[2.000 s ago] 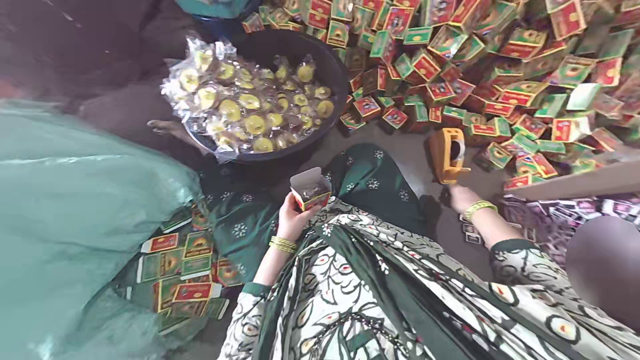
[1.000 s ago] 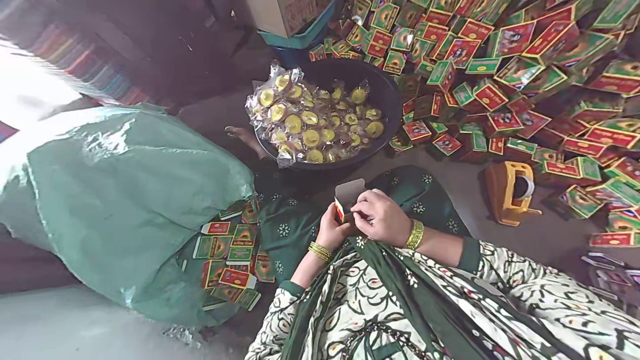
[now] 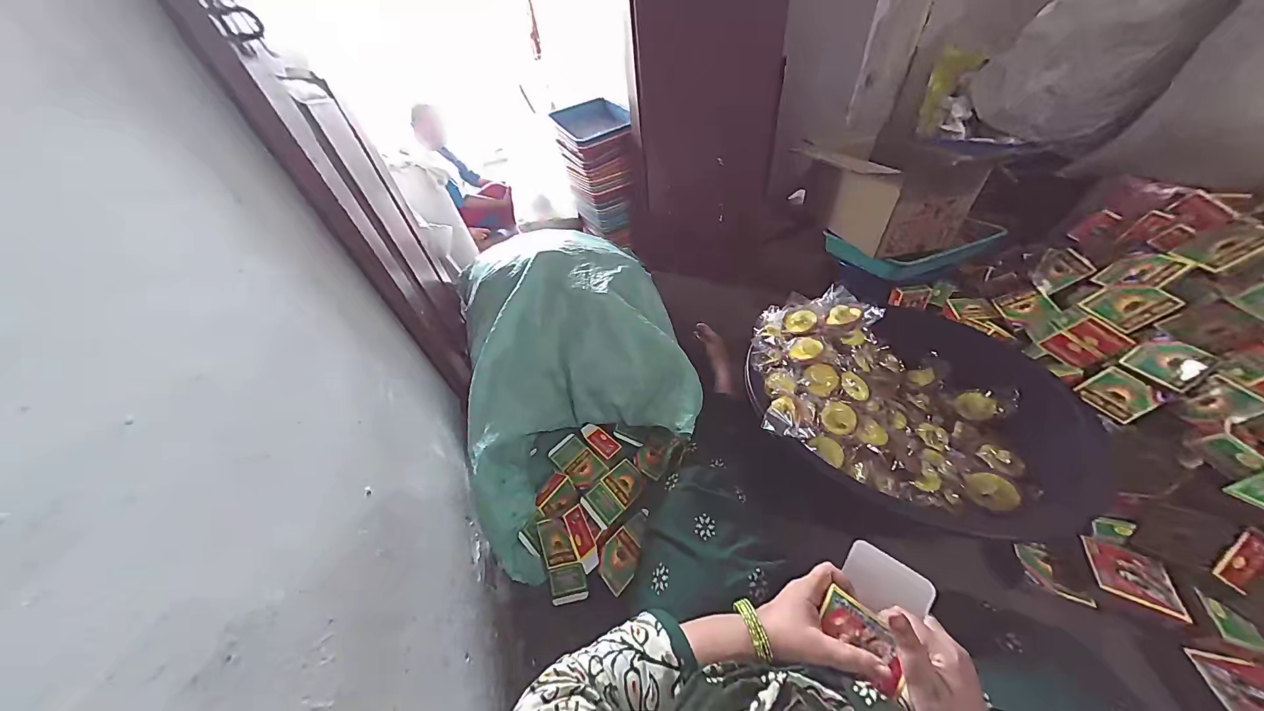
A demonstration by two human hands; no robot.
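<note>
Low in the view, my left hand (image 3: 815, 627) holds a small red and green printed cardboard box (image 3: 857, 624), whose pale lid flap stands raised. My right hand (image 3: 933, 657) is at the box's right side, its fingers touching it; part of that hand is cut off by the lower edge. Beyond my hands stands a dark round tub (image 3: 1057, 444) with many clear-wrapped yellow round items (image 3: 839, 417). Left of my lap, small printed boxes (image 3: 583, 494) spill from the mouth of a green plastic sack (image 3: 583, 336).
Many printed boxes (image 3: 1126, 296) lie piled on the floor at the right. A carton (image 3: 889, 212) sits in a teal tray (image 3: 913, 265) behind the tub. At the doorway are stacked trays (image 3: 597, 158) and a seated person (image 3: 459, 178). A wall (image 3: 247, 415) borders the left.
Two seconds ago my right hand was by the yellow tape dispenser, apart from the box; now it is at the box with my left hand. The view has swung far to the left.
</note>
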